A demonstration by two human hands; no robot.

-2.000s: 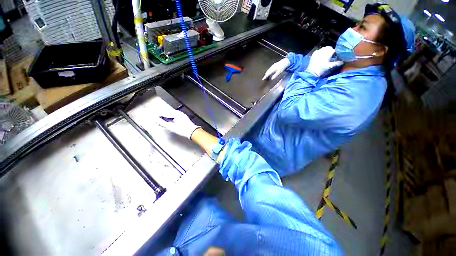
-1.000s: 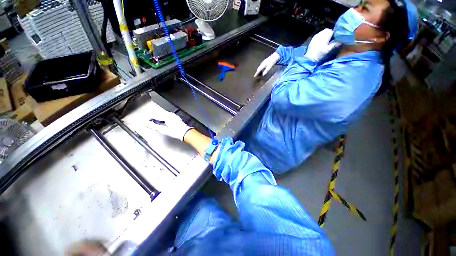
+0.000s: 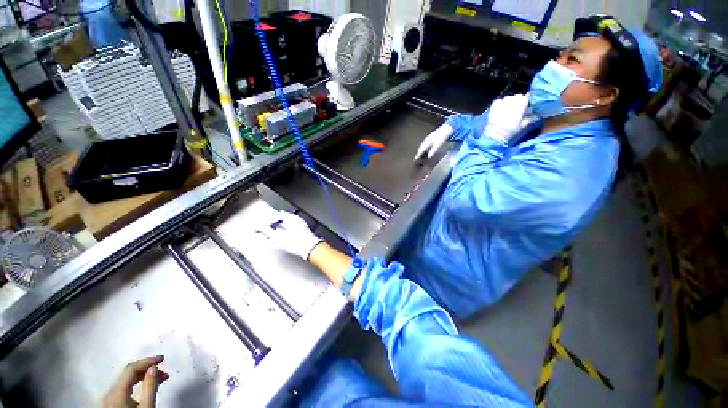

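My right hand (image 3: 289, 236), in a white glove with a blue wrist strap, is stretched over the scuffed silver conveyor bed plate (image 3: 120, 319). A small dark thin item (image 3: 276, 225) is in its fingers; what it is cannot be told. My left hand (image 3: 140, 384) is bare and cut off by the bottom edge at the left. Its fingers are curled and apart over the bed plate, with nothing clearly held. Dark cross shafts (image 3: 217, 303) lie between my hands. A bright blue coiled cord (image 3: 287, 119) hangs down across the line.
A coworker in a light blue smock (image 3: 535, 199) stands at right by an orange and blue scraper-like tool (image 3: 369, 151). Behind the rail are a green circuit board (image 3: 279, 131), a white fan (image 3: 350, 52) and a black bin (image 3: 132, 167). Another fan (image 3: 40, 256) is at left.
My left hand, a blur at the bottom edge before, now shows clearly over the bed plate. My gloved right hand keeps its pose with the dark item. The view has shifted, showing more at the top and left.
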